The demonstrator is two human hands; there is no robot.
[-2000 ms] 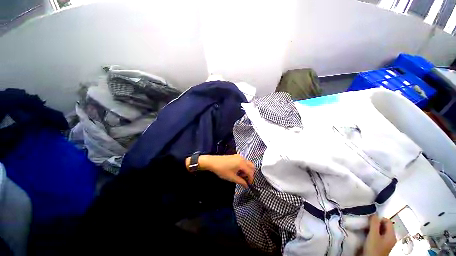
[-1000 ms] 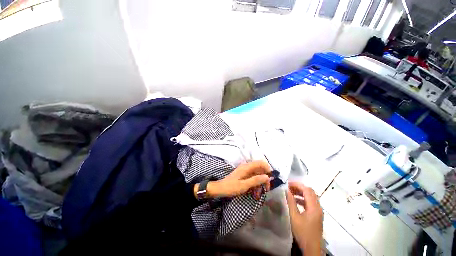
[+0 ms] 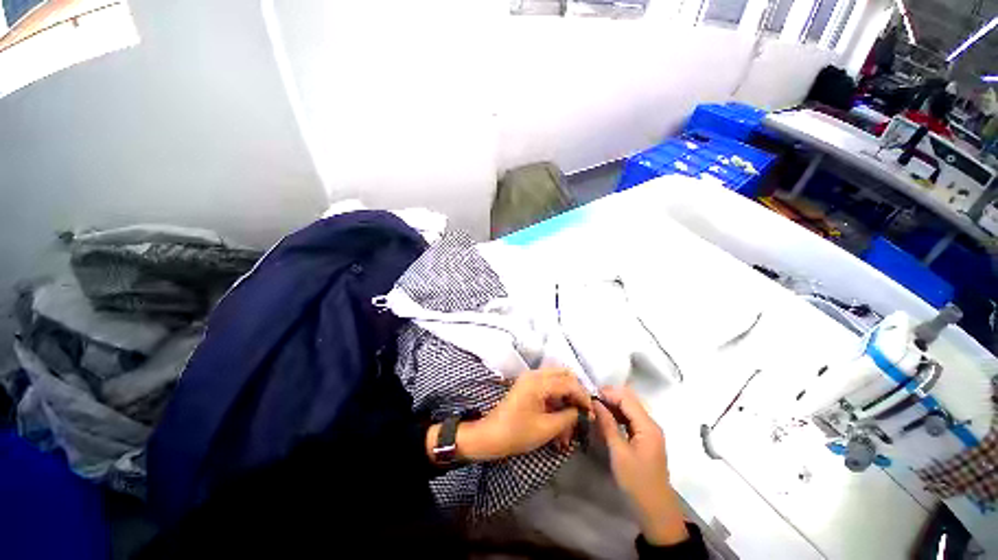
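The garment of black-and-white checked cloth [image 3: 454,273] with a white side [image 3: 613,328] lies over the table's near left part and hangs toward the lap. My left hand [image 3: 538,410], with a dark watch band on the wrist, pinches the garment at a dark strip. My right hand [image 3: 635,443] meets it from the right, with thumb and fingers closed on the same spot. The fingertips nearly touch and hide most of the strip. The white and blue sewing machine head [image 3: 897,383] stands right of the hands; the garment is away from its needle area.
A navy garment [image 3: 285,339] heaps at left, with grey-white cloth [image 3: 120,317] by the wall. The white table [image 3: 700,263] carries cables behind the machine. Plaid cloth [image 3: 963,470] hangs on the machine. Blue crates [image 3: 695,159], an olive item [image 3: 531,197] and other machines stand behind.
The view has swung right since the first frame. My right hand has moved from the garment's right part to beside my left. Since the second frame, both hands have closed together on the strip.
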